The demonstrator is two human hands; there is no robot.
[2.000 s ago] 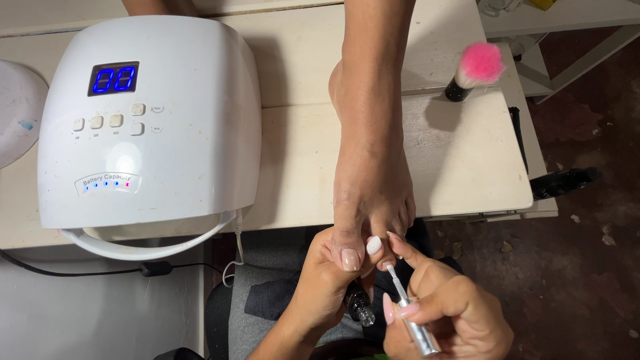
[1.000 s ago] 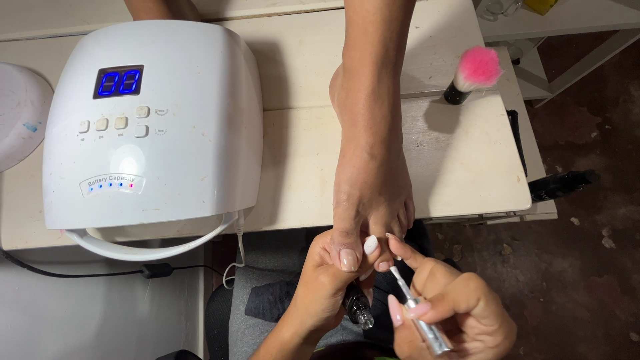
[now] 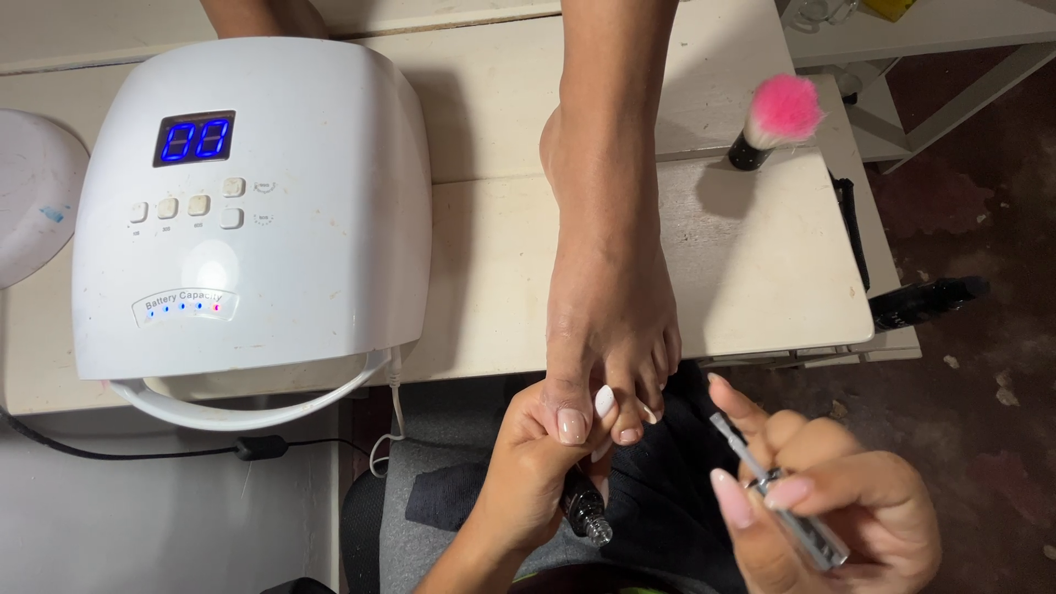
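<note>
Another person's bare foot [image 3: 610, 272] rests on the white tabletop, its toes past the front edge. My left hand [image 3: 532, 466] holds the foot at the toes, with a fingertip between the big toe and the second toe. The same hand has an open black nail polish bottle [image 3: 586, 505] in its palm, neck pointing down and outward. The big toenail [image 3: 572, 426] looks glossy and beige. Off to the right of the toes, my right hand [image 3: 833, 503] grips the silver-capped polish brush [image 3: 799, 518] between thumb and fingers, its bristles apart from the foot.
A white nail lamp [image 3: 256, 206] with a lit display stands left of the foot. A pink-tipped dusting brush [image 3: 780, 120] stands on the tabletop [image 3: 503, 247] to the right. A black tube-like object [image 3: 928, 301] juts from the right edge. A dark cable [image 3: 124, 454] hangs below the lamp.
My right hand has drawn the polish brush away from the toes, to the right. My left hand keeps its hold on the toes and bottle.
</note>
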